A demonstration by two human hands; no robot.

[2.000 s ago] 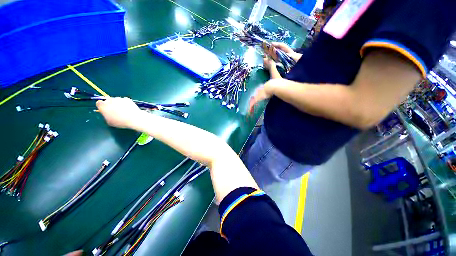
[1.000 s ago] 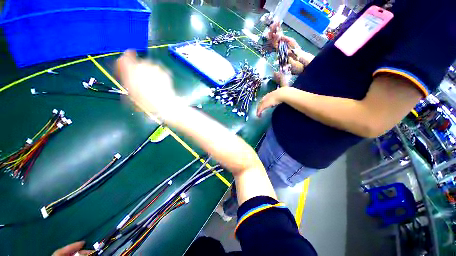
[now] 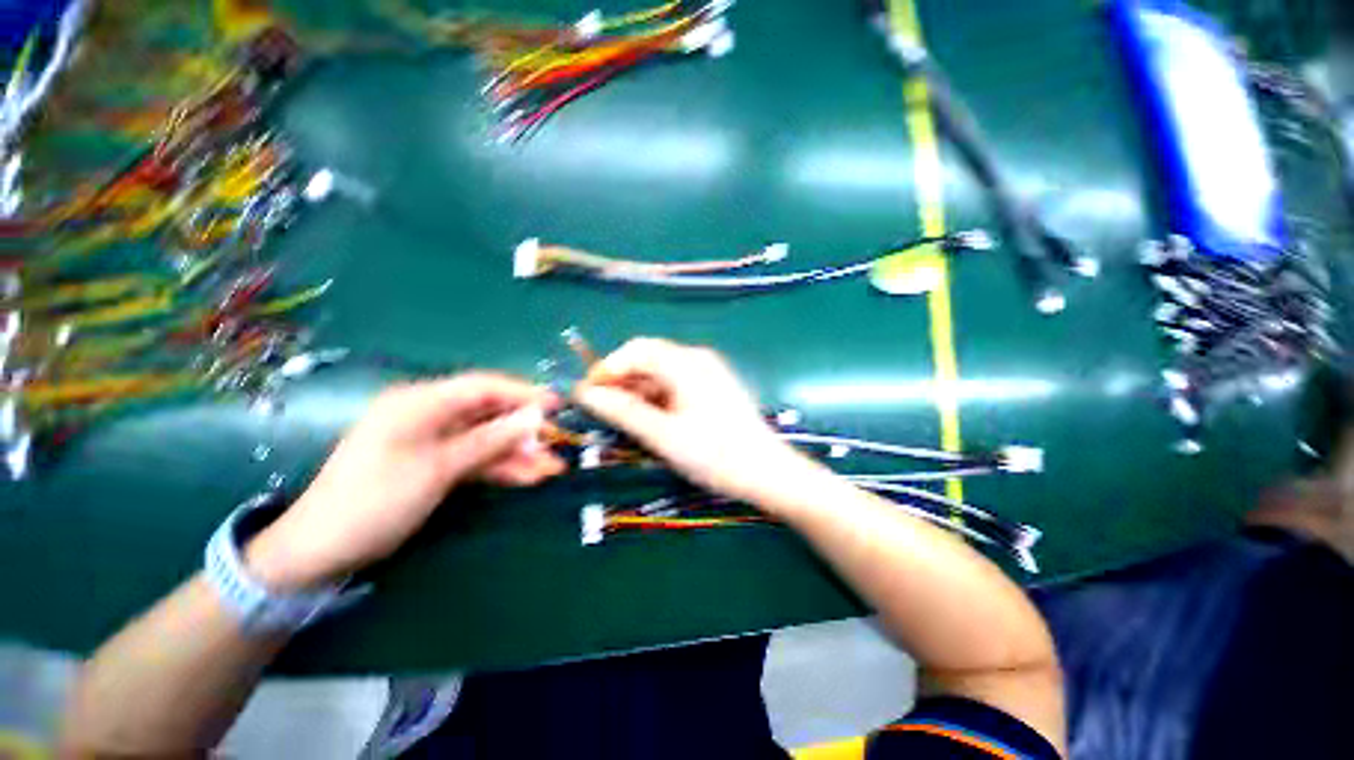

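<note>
My left hand (image 3: 446, 446), with a light band on the wrist, and my right hand (image 3: 686, 413) meet near the bench's front, fingertips close together. They pinch a small wire end piece between them; its details are blurred and mostly hidden by the fingers. Harnesses in progress (image 3: 676, 520) with white connectors and dark, red and yellow wires lie under and beside my right hand, reaching right past the yellow line. A single harness (image 3: 668, 272) with a yellow-green label (image 3: 906, 270) lies apart above my hands.
A large heap of coloured leads (image 3: 164, 223) covers the left side. A small coloured bundle (image 3: 594, 63) lies at upper middle. Dark cables (image 3: 980, 156) cross near the yellow line. A blue-rimmed tray (image 3: 1210, 134) and dark cable pile (image 3: 1240, 312) are far right, near a person's dark clothing (image 3: 1203, 639).
The view has turned toward the bench before me. My right hand has come back from the far cables near the yellow line and joined my left hand, now fully in view.
</note>
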